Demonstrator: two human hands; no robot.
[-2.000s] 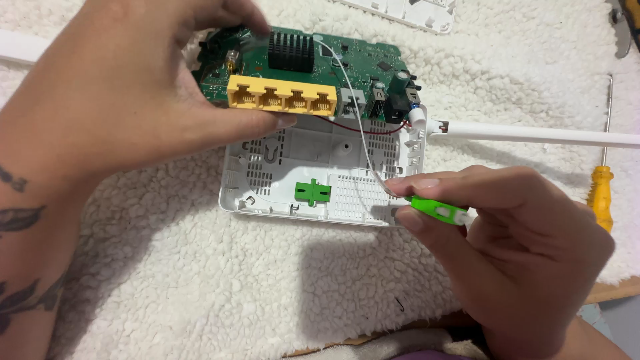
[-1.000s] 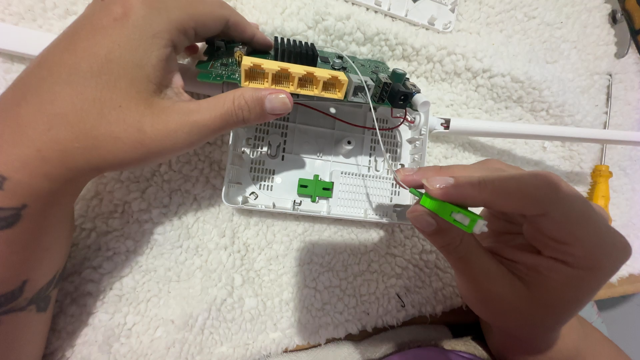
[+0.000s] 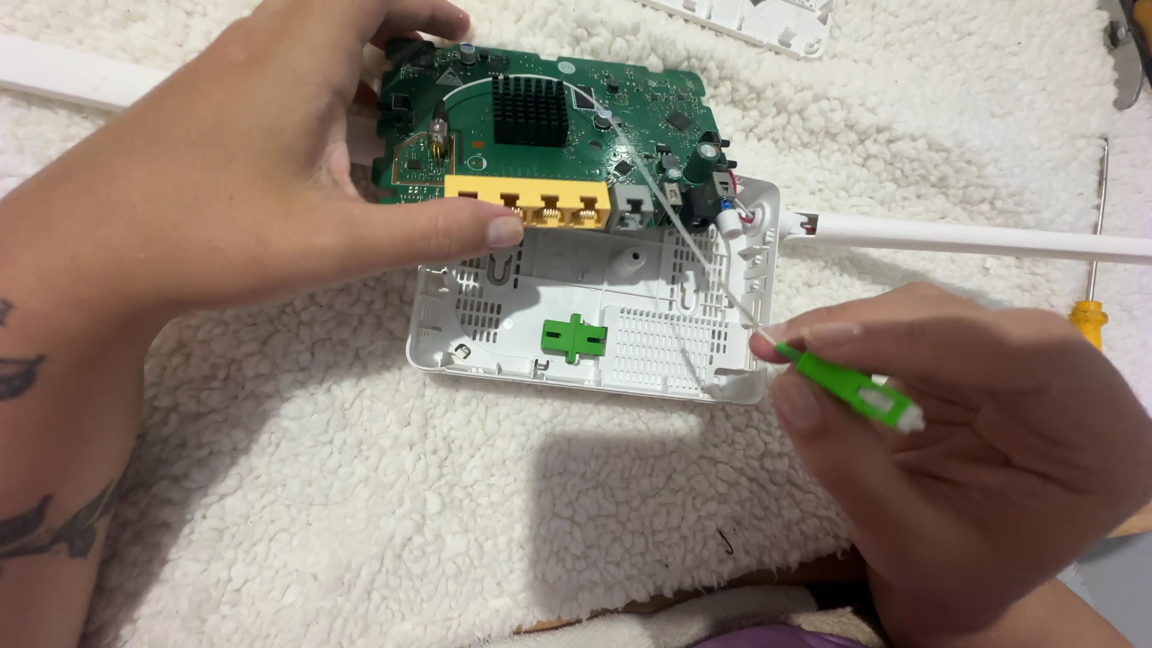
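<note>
My left hand [image 3: 270, 171] grips the left side of a green router circuit board [image 3: 630, 99], its thumb on the yellow Ethernet port block [image 3: 549, 193]. The board, with a black heatsink [image 3: 529, 112], is held tilted over the upper part of a white plastic router housing [image 3: 558, 288]. Inside the housing lies a green fibre-optic adapter [image 3: 573, 338]. Between thumb and fingertips, my right hand [image 3: 954, 423] pinches the thin white fibre cable [image 3: 670, 211] at the boot of a green fibre-optic connector [image 3: 855, 389]. The cable runs back across the board.
A white antenna [image 3: 972, 238] sticks out from the housing's right side, another [image 3: 72, 72] at the left. A screwdriver with a yellow handle [image 3: 1087, 322] lies at the right. A white plastic cover [image 3: 765, 22] sits at the top on the fleece blanket [image 3: 360, 468].
Between one second ago and now, the board has been tilted so that more of its component face shows. My right hand still holds the cable by the green connector.
</note>
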